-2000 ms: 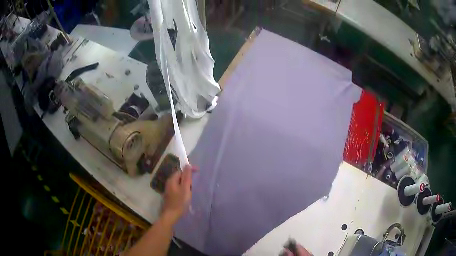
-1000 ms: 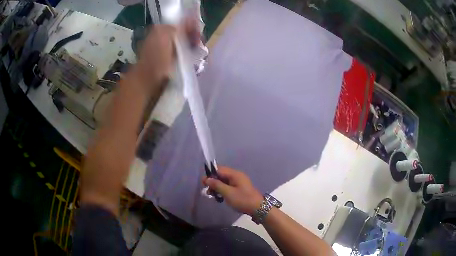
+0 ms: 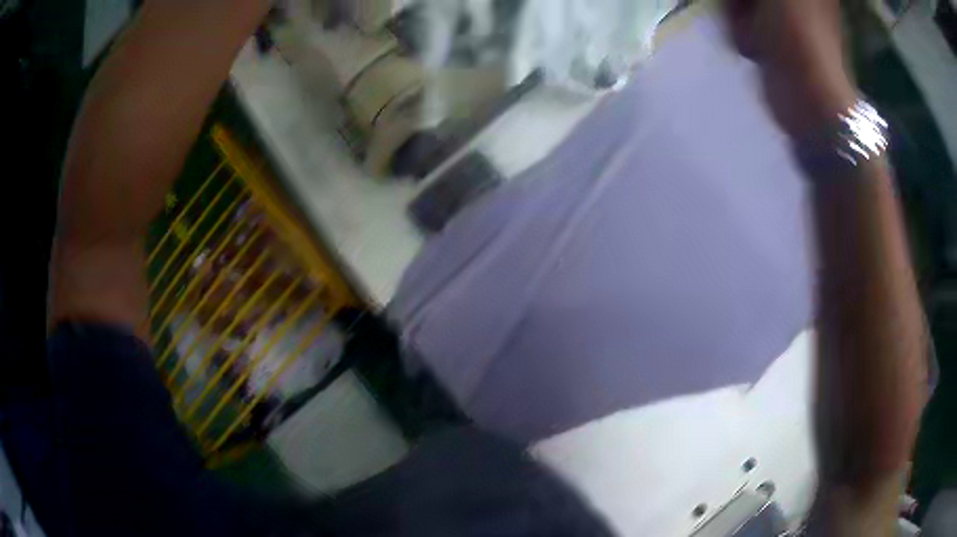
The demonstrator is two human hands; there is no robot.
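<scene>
Hanging white strips (image 3: 588,37) show blurred at the top centre, cut off by the top edge. A grey-lilac cloth cover (image 3: 640,252) lies over the table in the middle. My left forearm rises on the left side and leaves through the top edge, so my left hand is out of the picture. My right hand (image 3: 777,37) is at the top right, blurred and cut off by the top edge. Its fingers are hidden, and I cannot tell whether it holds anything. A shiny watch is on my right wrist.
A beige sewing machine (image 3: 383,94) stands blurred at the upper left on a cream table (image 3: 352,226). A dark pad (image 3: 453,191) lies at its edge. A yellow-railed trolley (image 3: 252,304) holding pieces stands at the lower left. A white machine table (image 3: 672,456) is at the lower right.
Both arms have moved up and apart, taking my left hand out of view. The strip stretched between my hands no longer shows there. The view has shifted, showing more of the yellow trolley.
</scene>
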